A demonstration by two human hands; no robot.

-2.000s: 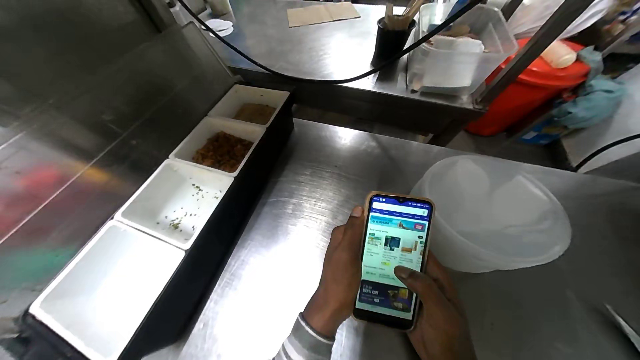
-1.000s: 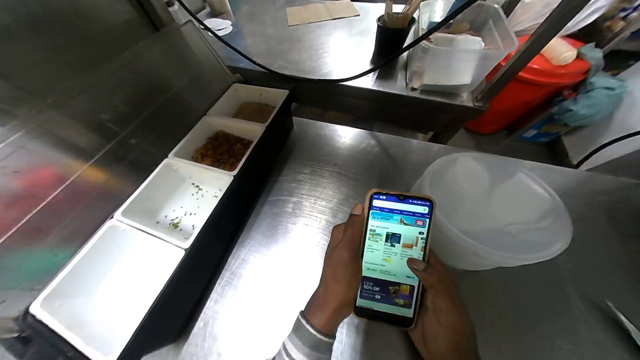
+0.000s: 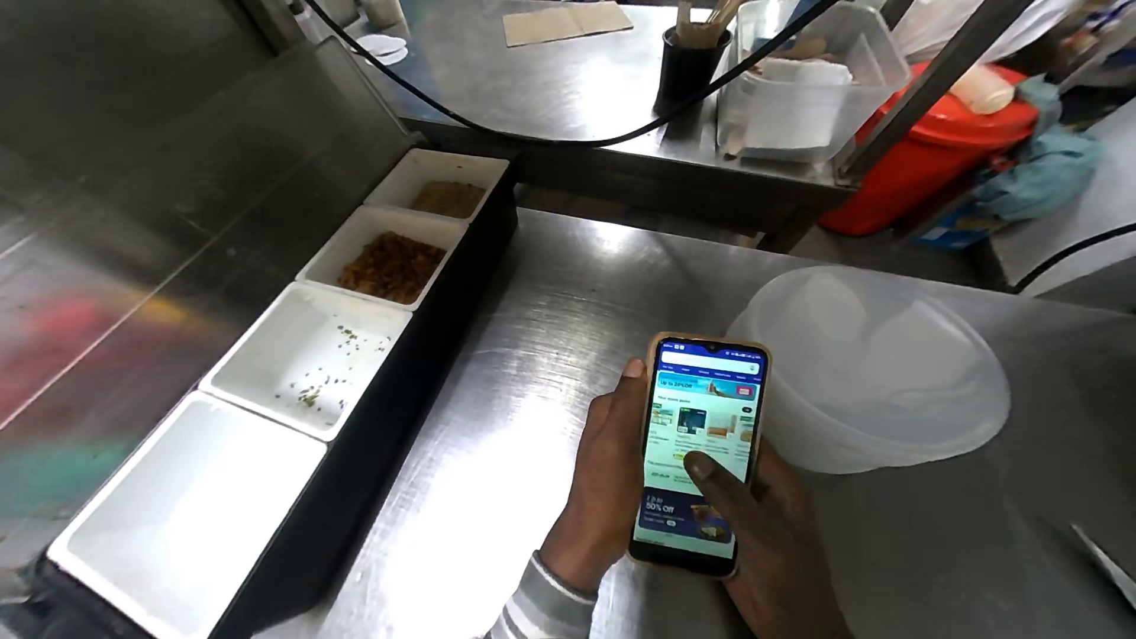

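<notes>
A smartphone point(image 3: 701, 453) in a tan case is held upright over the steel counter, its screen lit with a shopping page. My left hand point(image 3: 603, 479) grips the phone's left edge, the thumb along its side and the other fingers hidden behind. My right hand point(image 3: 768, 524) holds the lower right side, and its thumb lies over the middle of the screen. Close behind the phone, to the right, a translucent round plastic tub point(image 3: 879, 373) rests on the counter.
White containers point(image 3: 306, 359) stand in a black holder at left, one with brown food point(image 3: 393, 266). On the back steel table point(image 3: 532, 80) are a black cup point(image 3: 688, 67) of wooden sticks and a clear plastic bin point(image 3: 799, 115). A black cable point(image 3: 550, 140) hangs across. A red bin point(image 3: 932, 142) stands at right.
My right thumb has shifted over the screen, off to its right edge one second ago and now back over the middle. Both hands keep hold of the phone.
</notes>
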